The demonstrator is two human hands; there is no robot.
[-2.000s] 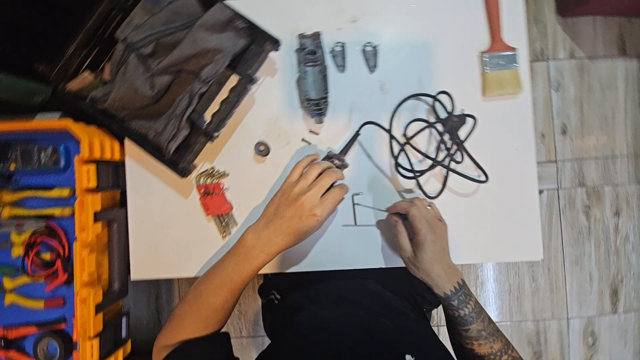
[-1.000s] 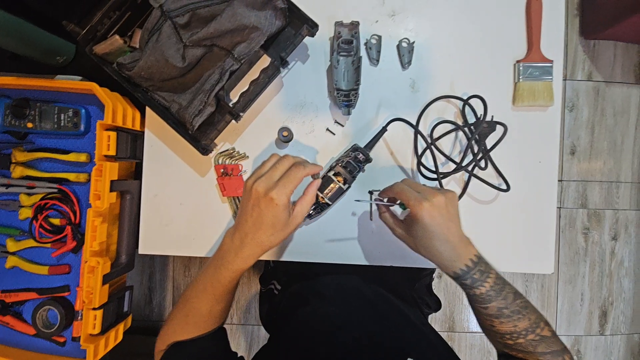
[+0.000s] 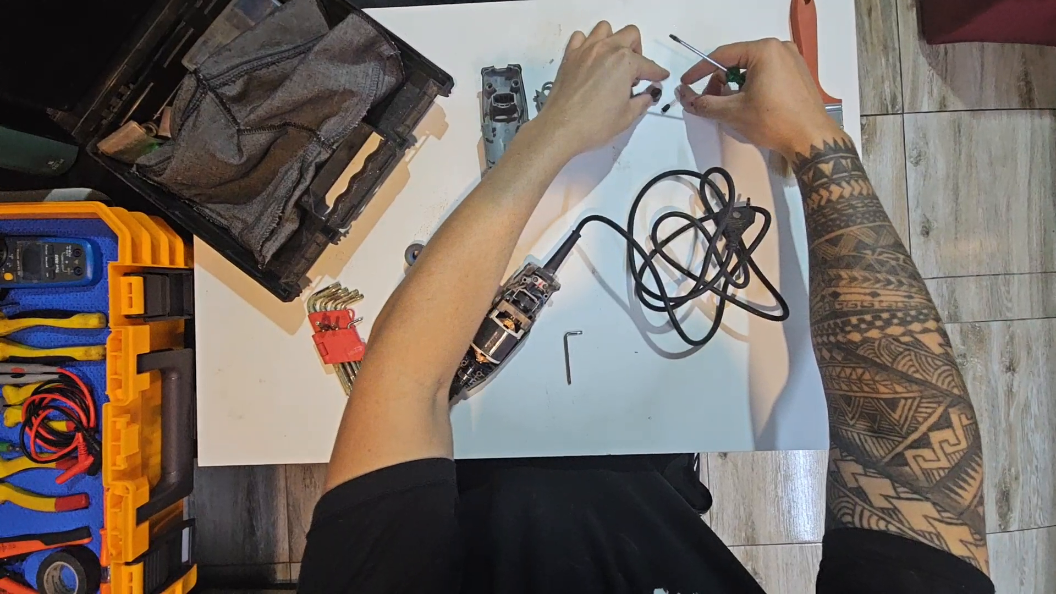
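At the far side of the white table, my left hand pinches a small dark part between thumb and finger. Facing it, my right hand grips a small screwdriver with a green handle, its shaft pointing up and left. Another tiny dark piece shows between the two hands. Under my left forearm lies the opened rotary tool, motor exposed, its lower end partly hidden. Its black cord is coiled to the right. The detached housing half lies left of my left hand. A hex key rests alone near the front.
An open black case with grey cloth stands at upper left. Hex keys in a red holder and a dark ring lie nearby. An orange toolbox is at far left; a brush lies at upper right.
Both hands have moved from the opened tool to the table's far side. The hex key that was by my right hand now lies on the table. A small dark part is now in my left fingers.
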